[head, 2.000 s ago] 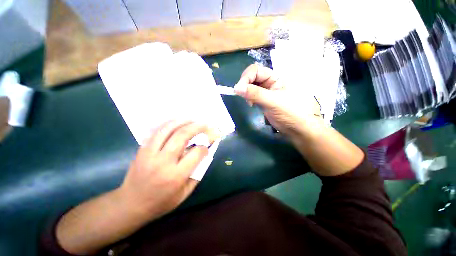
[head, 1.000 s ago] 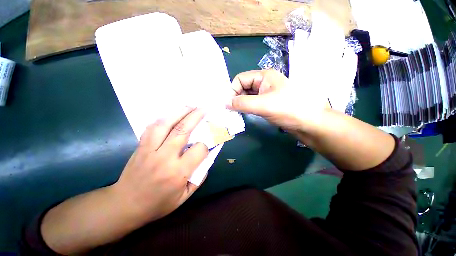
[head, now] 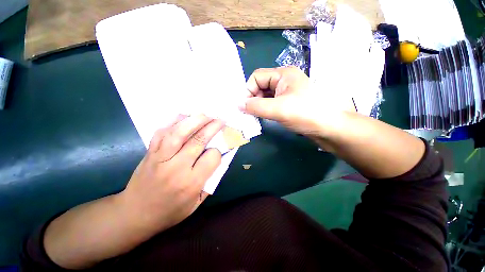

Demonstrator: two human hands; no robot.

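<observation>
Flat white boxes (head: 159, 69) lie fanned on the dark green table, their rounded ends pointing away from me. A tan patch (head: 234, 138) shows at the near flap end. My left hand (head: 178, 154) lies on the near part of the boxes and holds a folded white label strip (head: 217, 178) that sticks out below its fingers. My right hand (head: 282, 101) is at the right edge of the top box, thumb and index finger pinched together at its surface. Glare hides whether a sticker is between these fingertips.
A wooden board (head: 255, 13) runs along the back. A white carton stack (head: 345, 58) on crinkled clear plastic (head: 292, 59) lies right of my hands. Further right are a black object (head: 391, 34), an orange round thing (head: 408, 52) and folded stacks (head: 444, 87). A tan scrap (head: 246, 167) lies near me.
My right hand has moved from beside the boxes, where it held a small white strip, onto the top box's edge. My left hand stays on the boxes. The view has shifted.
</observation>
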